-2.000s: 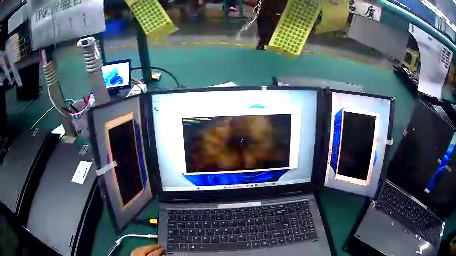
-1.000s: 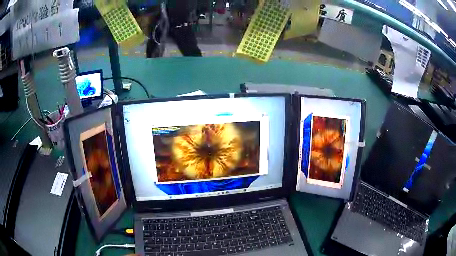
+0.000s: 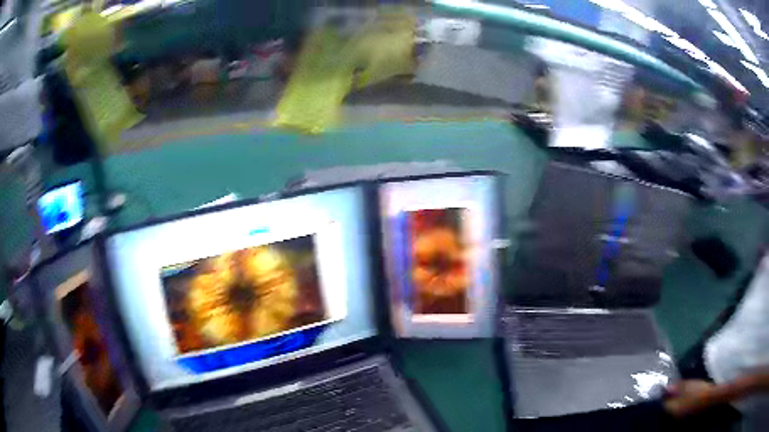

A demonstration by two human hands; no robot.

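Note:
The triple-screen laptop (image 3: 299, 396) stands open at the lower left, its keyboard cut by the bottom edge. Its centre screen (image 3: 240, 291) shows a yellow and brown flower-like picture in a window. The right side screen (image 3: 438, 261) and the left side screen (image 3: 88, 342) show narrow windows of similar colours. The left one is tilted and blurred. Neither my left hand nor my right hand can be made out in the picture.
A second laptop (image 3: 586, 350) with folded side screens and a blue strip stands at right. A person's bare hand (image 3: 696, 396) is at its front right corner, white cloth beside it. A small monitor (image 3: 61, 207) stands far left; blurred yellow cards (image 3: 316, 80) hang overhead.
The view has swung right, so the triple-screen laptop sits further left. The bare hand has come into view at right. The flower picture, dark and blurred two seconds ago, is bright.

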